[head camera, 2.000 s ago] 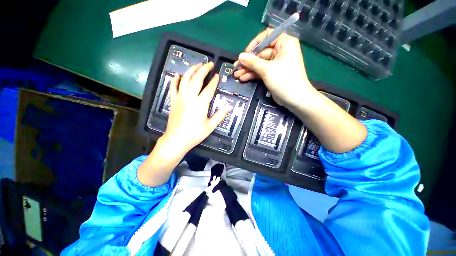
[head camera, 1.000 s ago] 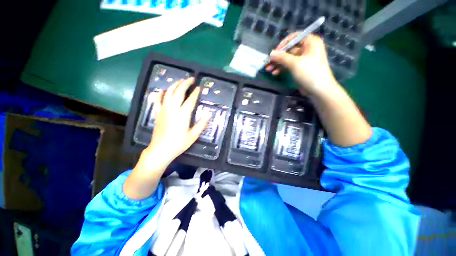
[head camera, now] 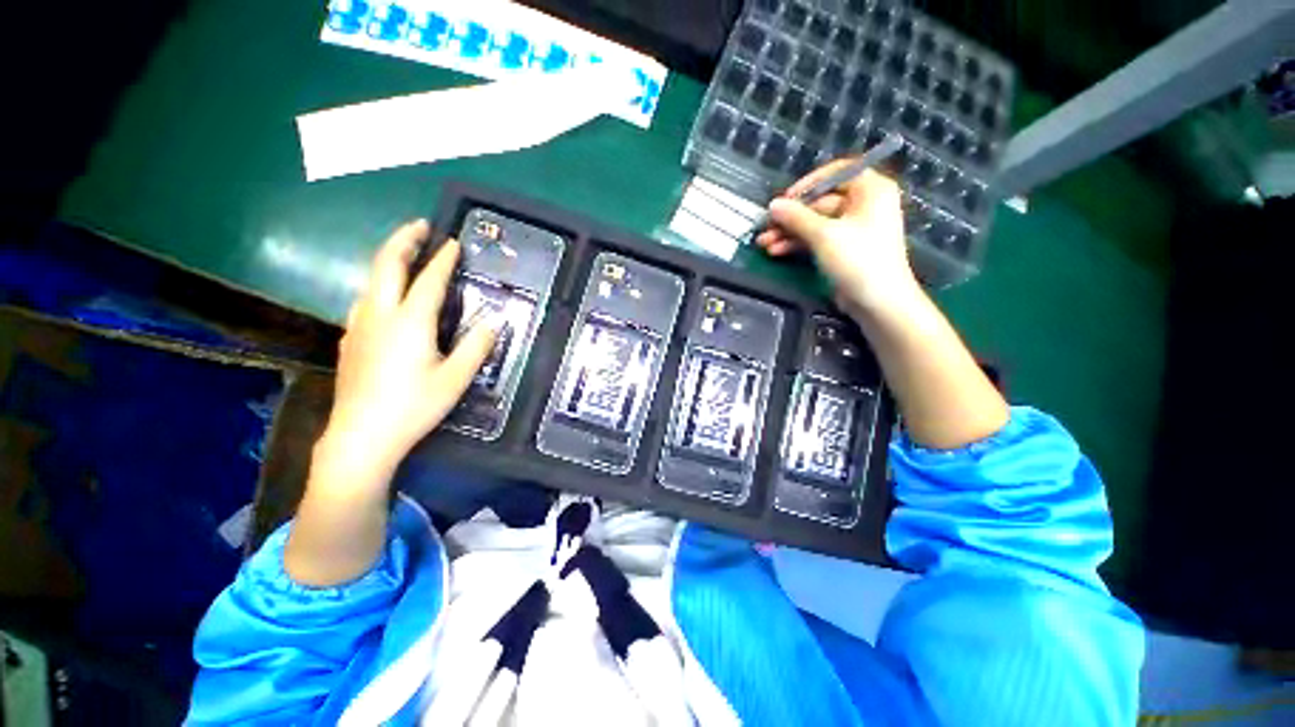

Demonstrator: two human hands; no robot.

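A black foam tray [head camera: 642,500] holds several dark phone bodies, each with a pale printed block; one phone body [head camera: 614,362] lies second from the left. My left hand [head camera: 405,355] rests over the tray's left end, its fingers spread on the leftmost phone body and the tray edge. My right hand [head camera: 848,234] is beyond the tray and holds grey tweezers [head camera: 861,164] like a pen. The tweezers' tip is at the white label strips [head camera: 716,216]. Whether anything is in the tip, I cannot tell.
A clear blister tray [head camera: 852,107] with dark pockets lies behind my right hand. A sheet with blue die-cut stickers [head camera: 469,39] and a blank white strip [head camera: 426,131] lie on the green bench [head camera: 199,213]. A grey post [head camera: 1136,93] stands at right, an open carton [head camera: 135,341] at left.
My right hand has moved from the second phone body to the white label strips with the tweezers. My left hand has slid left to the tray's end. More of the sticker sheet shows.
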